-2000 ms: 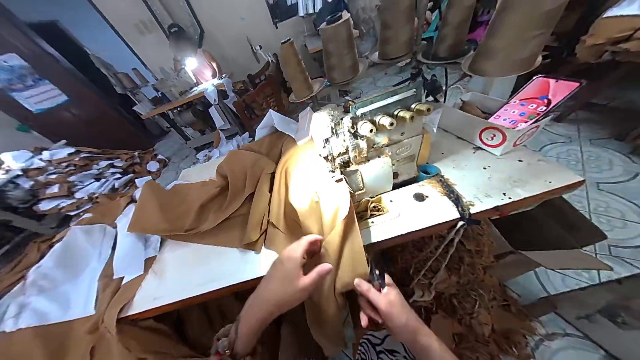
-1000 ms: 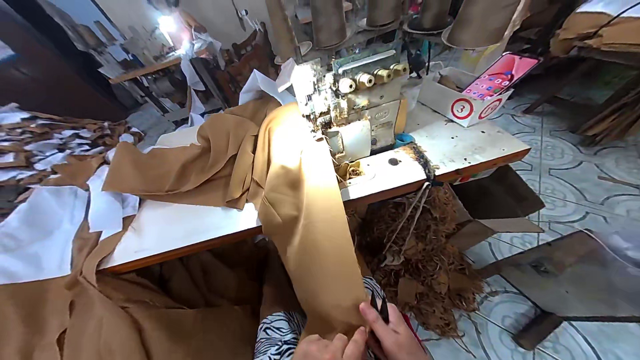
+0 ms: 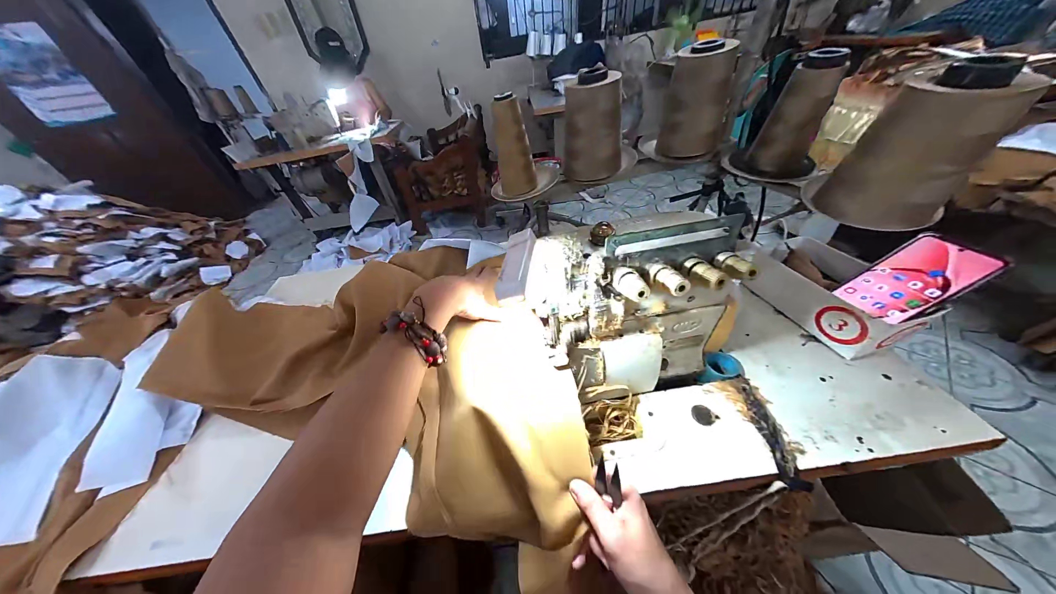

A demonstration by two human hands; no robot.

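Tan fabric (image 3: 503,445) lies over the white table and hangs past its front edge, beside an overlock sewing machine (image 3: 643,305). My left hand (image 3: 466,297), a beaded bracelet at its wrist, rests on the fabric's far part left of the machine head; its fingertips are lost in glare, so its grip is unclear. My right hand (image 3: 615,528) holds small dark thread snips (image 3: 609,483), tips upward, against the fabric's right edge near the table front. A tuft of thread scraps (image 3: 612,419) sits by the machine's front plate.
Large thread cones (image 3: 594,124) stand behind the machine. A phone (image 3: 920,276) leans on a white box (image 3: 825,309) at the right. White cloth pieces (image 3: 62,429) lie at the left. Brown trimmings (image 3: 734,536) hang below the table edge. A person (image 3: 359,99) sits at another machine behind.
My left hand has moved from the fabric's near end up to beside the machine head. The fabric, drawn toward me a second ago, now bunches near the table edge. The view has tilted up.
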